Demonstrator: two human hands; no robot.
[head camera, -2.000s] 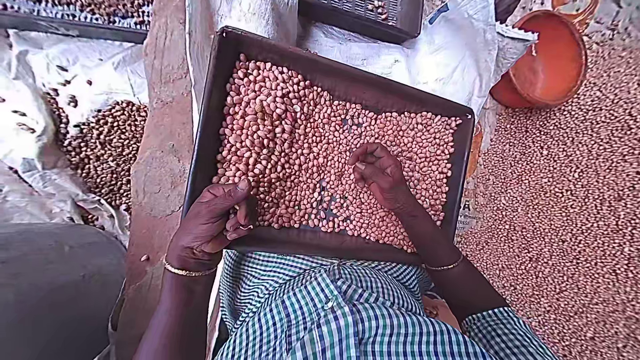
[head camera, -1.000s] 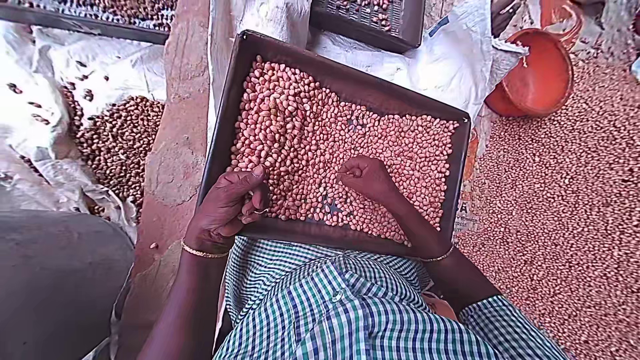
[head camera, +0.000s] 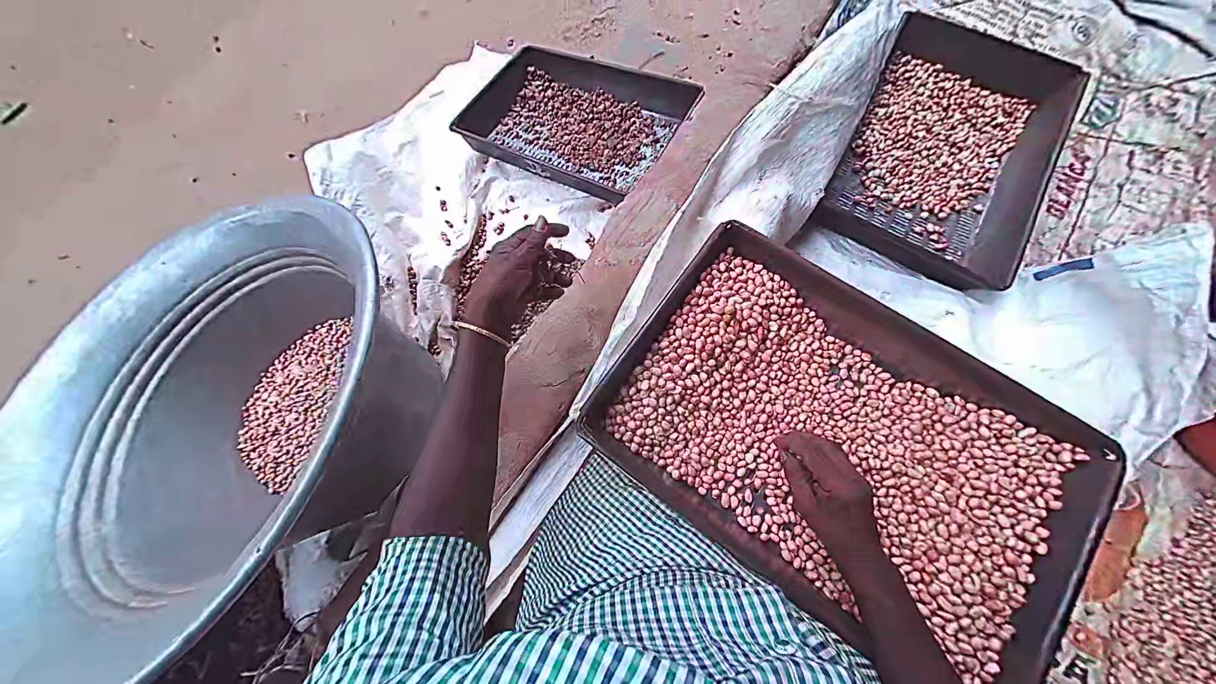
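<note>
A dark rectangular tray (head camera: 940, 366) full of pinkish shelled peanuts (head camera: 893, 437) rests on my lap. Low over these peanuts, near the middle of the tray, is my right hand (head camera: 831, 484) with its fingers curled together; whether a nut is between them cannot be told. My left hand (head camera: 522, 271) is away from the tray, at the upper left, above a heap of darker peanuts (head camera: 475, 256) on a white sack (head camera: 394, 161). Its fingers are apart, and nothing plain to see is held in them.
A large metal basin (head camera: 356, 275) with peanuts inside stands at the left. A slotted tray of dark nuts (head camera: 565, 176) lies at the top, and another slotted tray of peanuts (head camera: 1035, 180) at the upper right. A stone ledge (head camera: 560, 356) runs between the sacks. More peanuts lie at the lower right.
My left hand has moved from the tray's left edge out over the darker heap, and its fingers have opened. My right hand remains over the tray's peanuts. The view has swung left.
</note>
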